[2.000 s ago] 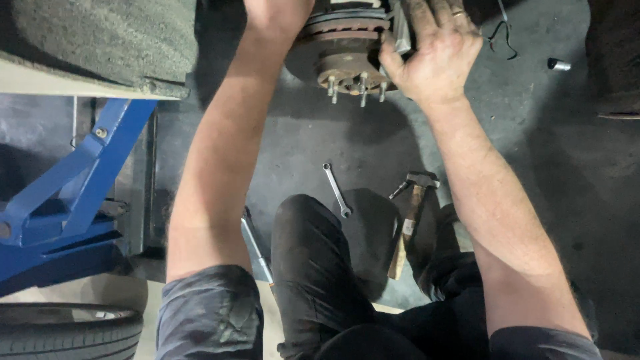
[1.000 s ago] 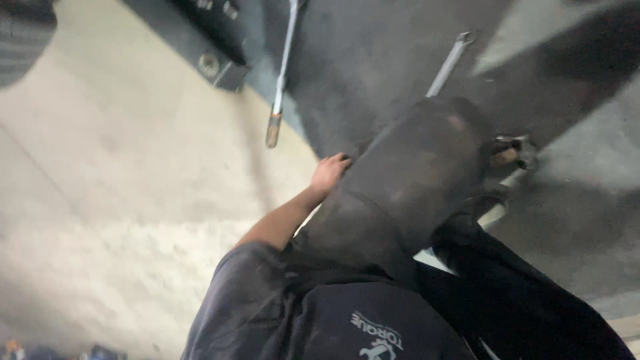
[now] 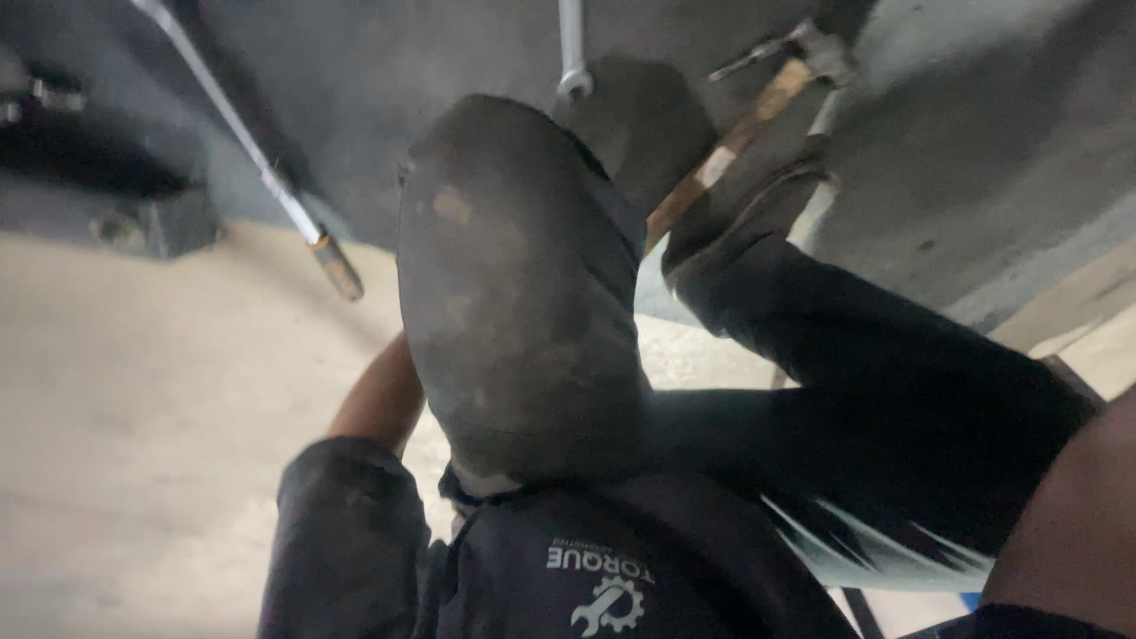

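Neither of my hands shows; my left forearm passes behind my bent knee, which hides its hand, and only part of my right arm shows at the lower right edge. Up and left of the knee, a long steel bar tool with a worn handle (image 3: 337, 268) lies on the floor. A combination wrench (image 3: 574, 53) lies just beyond the knee, its upper end out of frame. To the right, a wooden-handled hammer (image 3: 741, 133) lies by my shoe, partly hidden by my leg. Beside its head is a slim metal tool (image 3: 754, 58), blurred.
A dark metal base with a block-like end (image 3: 173, 222) stands at the left, on the border of the dark mat and the pale floor. My shoe (image 3: 754, 213) rests near the hammer handle.
The view has swung down and away from the brake disc and wheel studs. Both hands were at the disc two seconds ago; my left hand, seen beside my leg one second ago, is now hidden.
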